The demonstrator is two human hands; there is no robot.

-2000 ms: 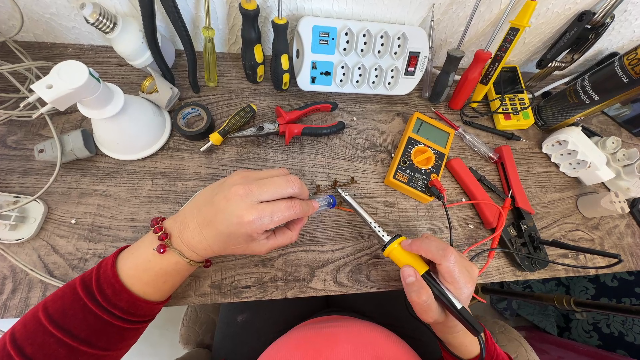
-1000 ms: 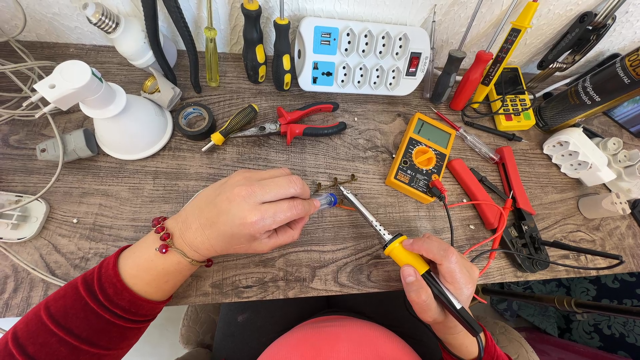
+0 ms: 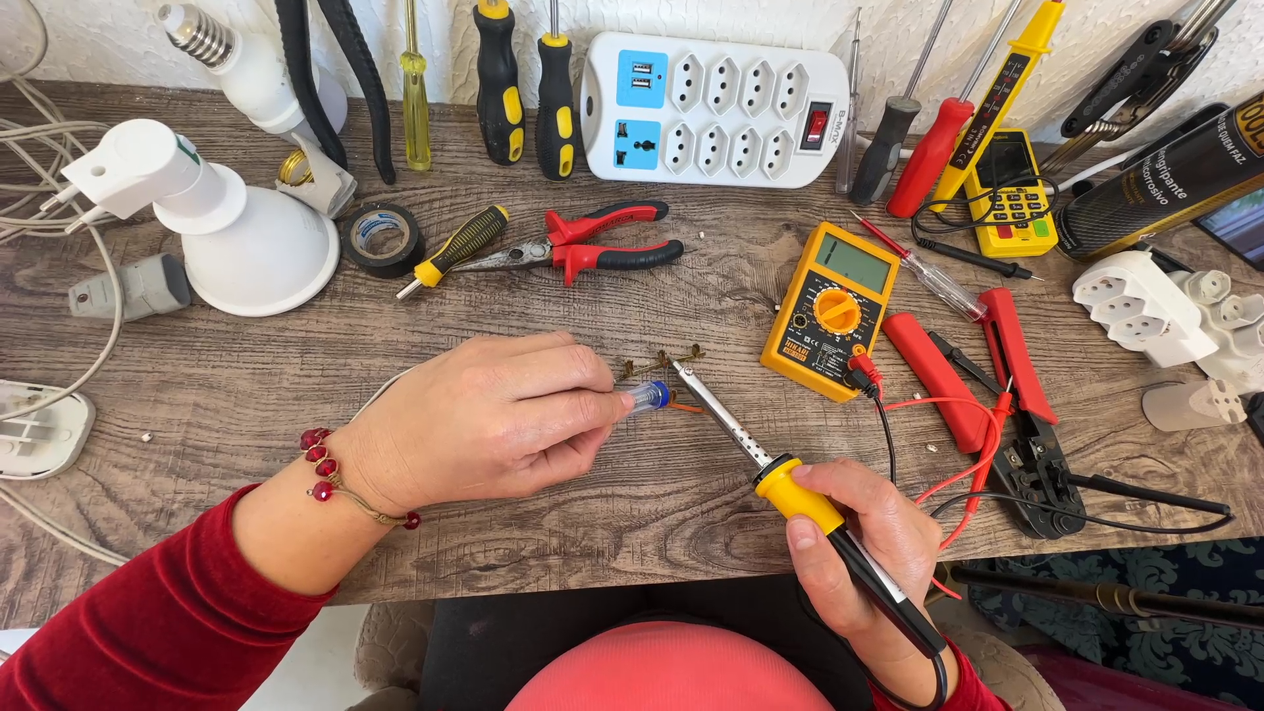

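My right hand (image 3: pixel 869 553) grips a soldering iron (image 3: pixel 798 497) by its yellow and black handle. The iron's metal tip touches or hovers just over a small brass strip with clips (image 3: pixel 649 366) near the middle of the table. Close below that strip, my left hand (image 3: pixel 504 415) holds a clear tube with a blue end (image 3: pixel 649 397) between thumb and fingers. An orange wire (image 3: pixel 684 406) shows beside the blue end. My left fingers hide the strip's left part and most of the tube.
A yellow multimeter (image 3: pixel 831 311) and a red-handled crimping tool (image 3: pixel 1037 464) lie right. Long-nose pliers (image 3: pixel 583 247), a short screwdriver (image 3: pixel 459 247) and black tape (image 3: pixel 383 240) lie beyond my hands. A white power strip (image 3: pixel 716 111) is against the wall; a white lamp (image 3: pixel 259 247) stands left.
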